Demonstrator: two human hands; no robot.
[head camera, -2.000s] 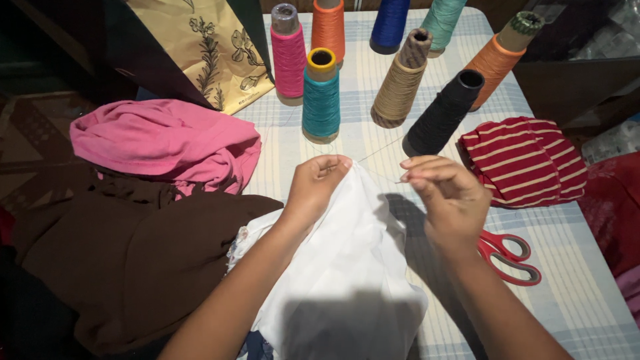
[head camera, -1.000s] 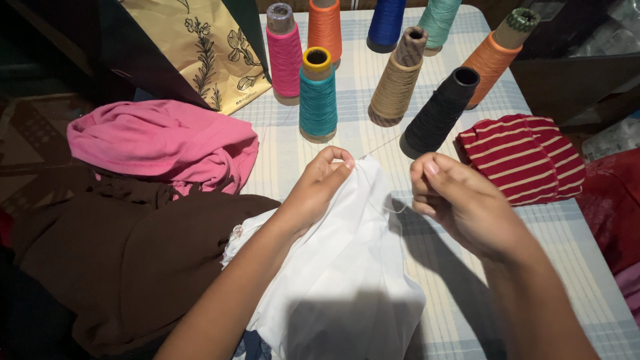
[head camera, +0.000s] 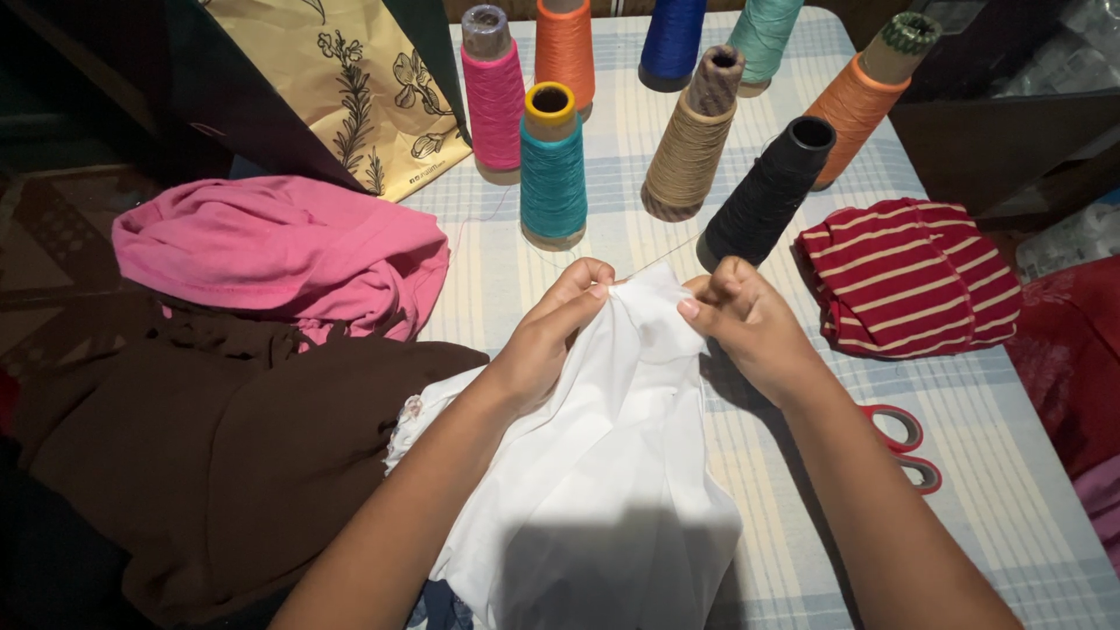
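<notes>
White cloth hangs from my two hands over the table. My left hand pinches its upper edge between thumb and fingertips. At the cloth's right upper corner is my right hand, its thumb and fingers closed on the fabric. A thin thread runs from near the left fingertips up toward the black thread cone. Whether a needle is in either hand cannot be seen. Red-handled scissors lie partly hidden behind my right forearm.
Thread cones stand beyond my hands, among them teal, pink and tan. Pink cloth and brown cloth lie left. Striped red cloth is at right, on the checked tablecloth. A paper bag stands back left.
My right hand, earlier apart from the cloth at the right with a thread near it, has come in to the cloth's corner. My left hand still pinches the upper edge.
</notes>
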